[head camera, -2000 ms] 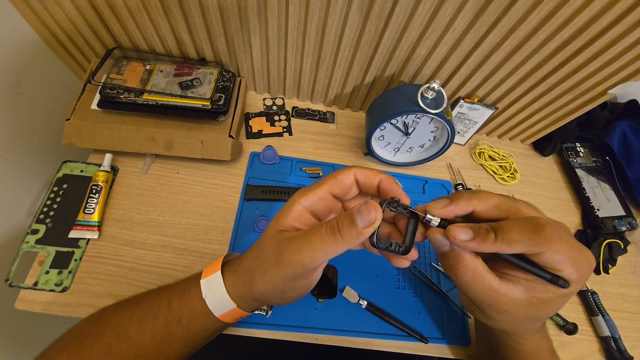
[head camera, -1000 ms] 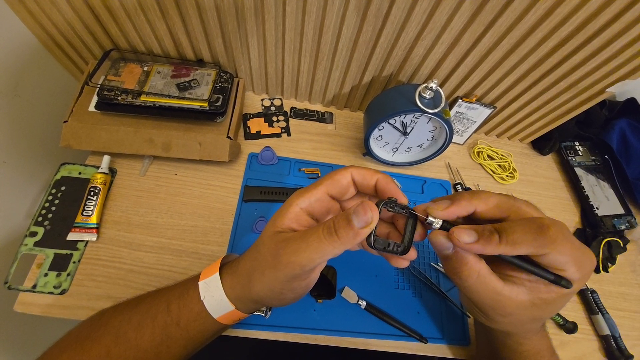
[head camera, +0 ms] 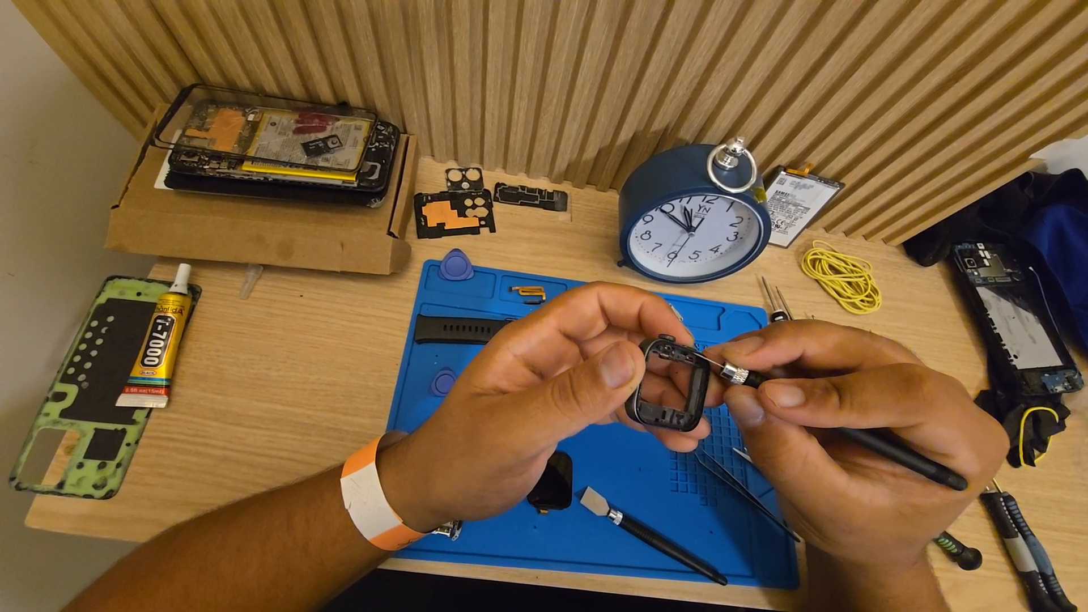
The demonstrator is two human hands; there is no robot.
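My left hand (head camera: 552,382) holds an empty black smartwatch case frame (head camera: 702,391) by its left side, between thumb and fingers, above a blue silicone repair mat (head camera: 595,544). In my right hand (head camera: 858,416) is a thin tool with a black handle (head camera: 901,455) and a silver collar; its fine tip meets the upper right inner edge of the frame. Below the hands, a dark watch screen module (head camera: 554,482), a flat-bladed scraper (head camera: 654,535) and tweezers (head camera: 748,493) lie on the mat. A black watch strap (head camera: 459,329) shows behind my left hand.
A cardboard box (head camera: 255,242) bearing phone parts stands back left. A glue tube (head camera: 157,348) lies on a green phone back cover (head camera: 64,399). Behind the mat is a blue alarm clock (head camera: 693,212), beside a phone battery (head camera: 799,204) and yellow cord (head camera: 841,276). An opened phone (head camera: 1016,314) lies right.
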